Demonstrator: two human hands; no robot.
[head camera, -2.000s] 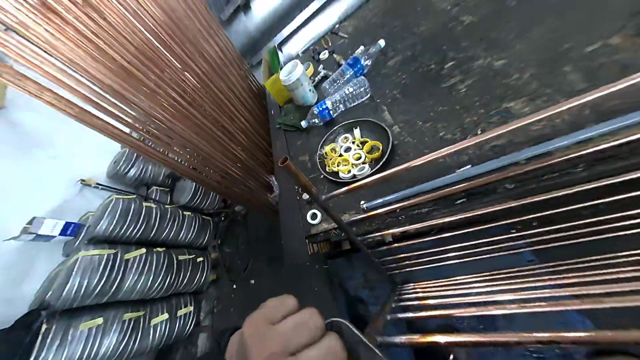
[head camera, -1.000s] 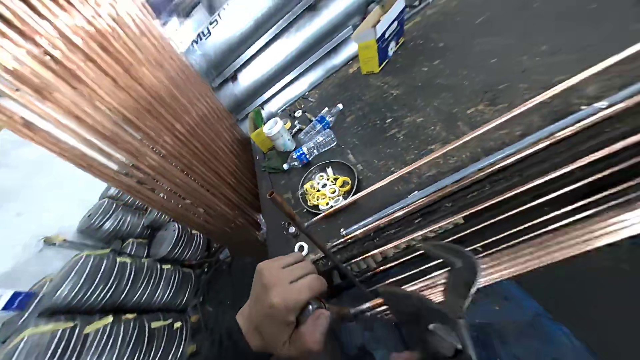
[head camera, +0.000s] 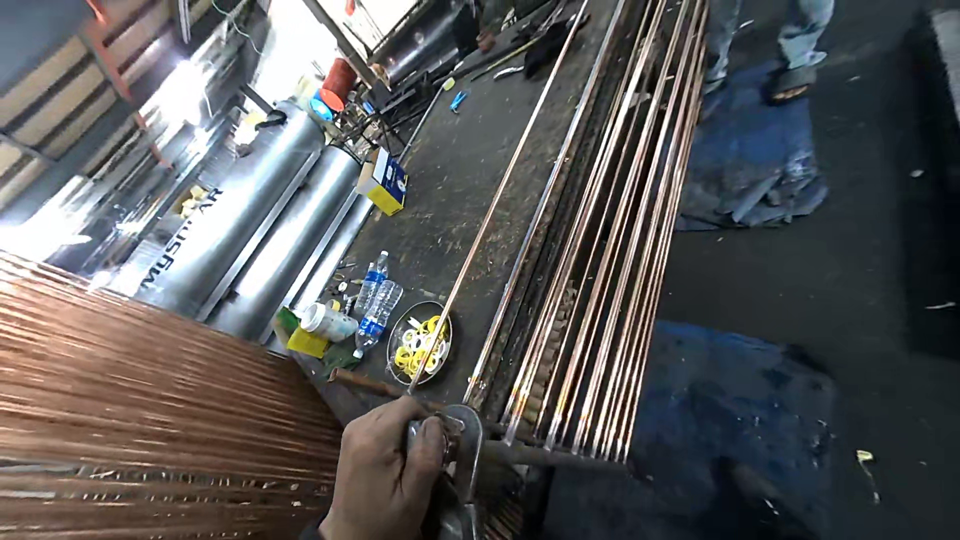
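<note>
My left hand (head camera: 386, 469) is closed around a metal tool (head camera: 469, 457) with a curved jaw, perhaps locking pliers, at the bottom centre. The tool is beside a dark copper pipe (head camera: 367, 384) that runs across under the ends of long thin copper tubes (head camera: 630, 300). Just above the hand, one thin tube (head camera: 499, 191) crosses a round metal bowl (head camera: 393, 330) of yellow and white tape rolls (head camera: 411, 352). My right hand is not in view.
Plastic bottles (head camera: 379, 307) and a white tub (head camera: 328, 322) stand or lie by the bowl on the dark bench (head camera: 480, 135). Many copper tubes (head camera: 150, 420) fill the lower left. Silver cylinders (head camera: 247, 225) lie behind. A person's legs (head camera: 799, 45) show at the upper right.
The view has swung up and along the bench. One second ago the hand was near the same pipe, with dark jaws to its right; now it grips the curved metal tool near the tube ends.
</note>
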